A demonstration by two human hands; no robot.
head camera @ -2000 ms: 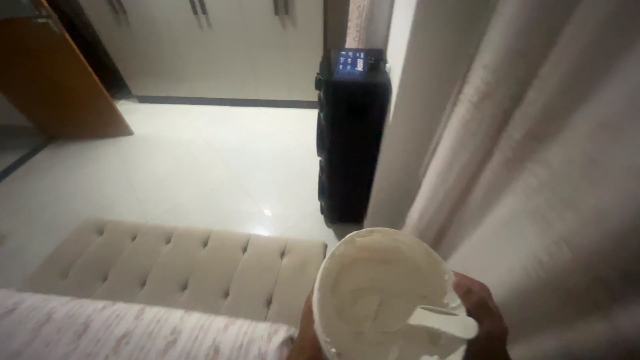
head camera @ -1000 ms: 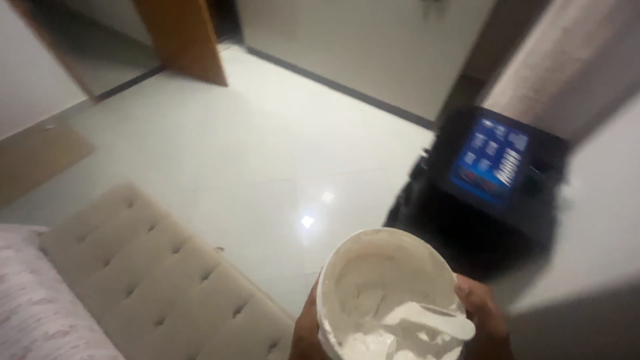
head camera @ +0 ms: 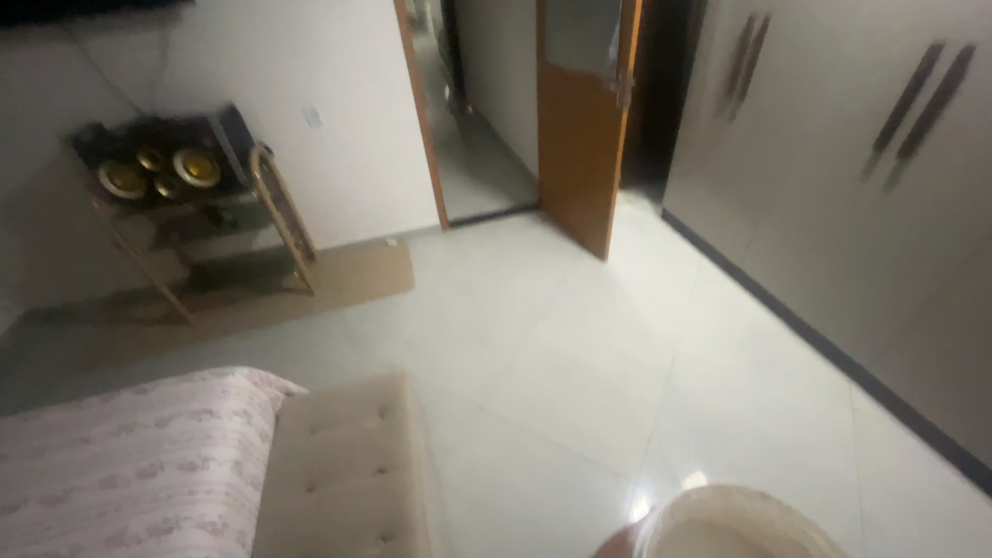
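A round white tub (head camera: 736, 511) shows only its rim and upper inside at the bottom edge, right of centre. Against the tub's left side is a small, blurred part of my left hand (head camera: 620, 541), its fingers mostly cut off by the frame. My right hand is out of view. The tub's lower part and contents are hidden below the frame.
A tufted beige bench (head camera: 349, 465) stands beside a bed with a patterned cover (head camera: 139, 465). An open wooden door (head camera: 577, 155) stands ahead, a wardrobe (head camera: 821, 178) at right. A stand with a speaker (head camera: 163, 167) is at left, on a tan mat (head camera: 364, 271).
The view has swung left, so the black speaker with the lit display is out of view. The tub sits lower in the frame, and my right hand and the white utensil no longer show.
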